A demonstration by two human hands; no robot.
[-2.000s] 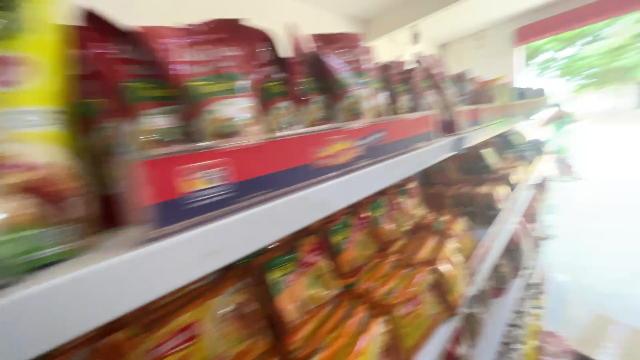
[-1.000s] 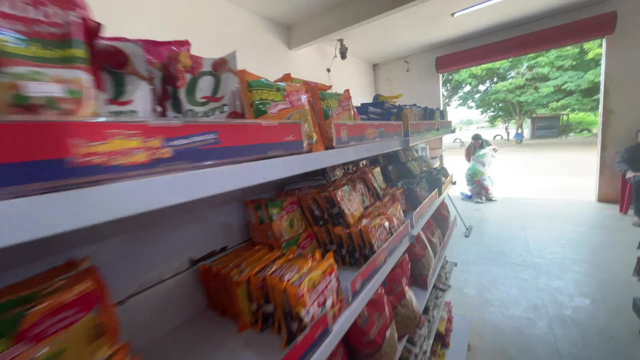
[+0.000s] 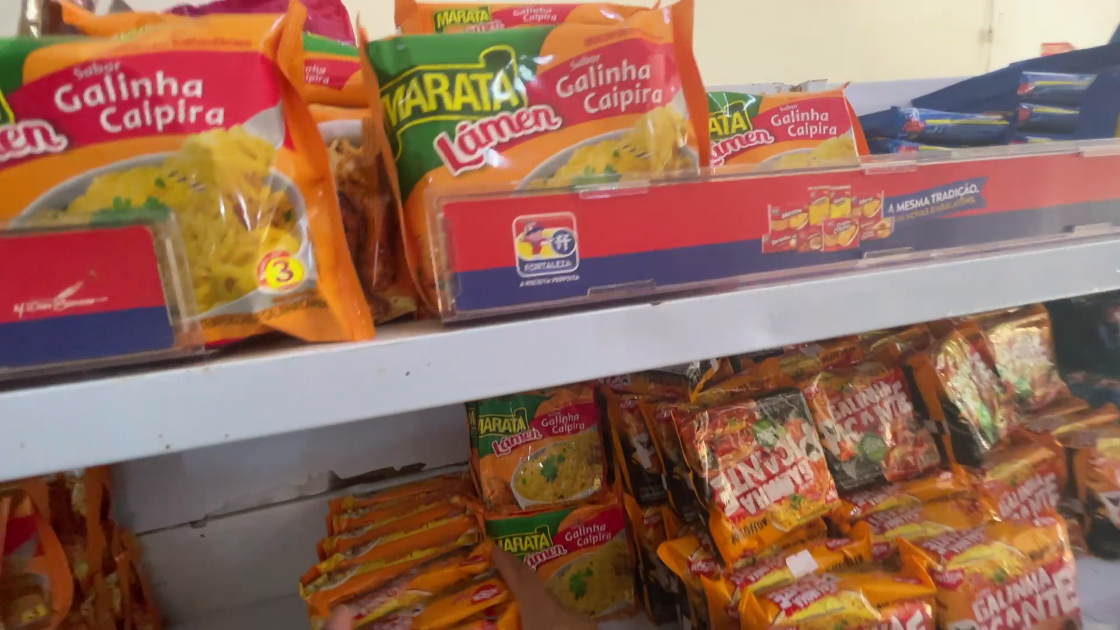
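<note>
At the bottom edge of the head view, a row of orange instant noodle packets stands on the lower shelf. What appears to be my right hand lies along the row's right side, blurred and partly cut off. A small fingertip, seemingly of my left hand, shows at the row's lower left. Neither palm is visible, so the grip is unclear. Just right of the row, green and orange Maratá Lámen packets are stacked one above the other.
A white metal shelf edge crosses above the hands. Larger noodle packets stand on it behind a red and blue plastic-covered strip. Black and orange spicy chicken noodle packets fill the lower shelf's right side. More packets stand lower left.
The view has swung and moved in close to the noodle shelves; the doorway is out of sight. Parts of hands now show beside the lower packets, where no hands were seen before.
</note>
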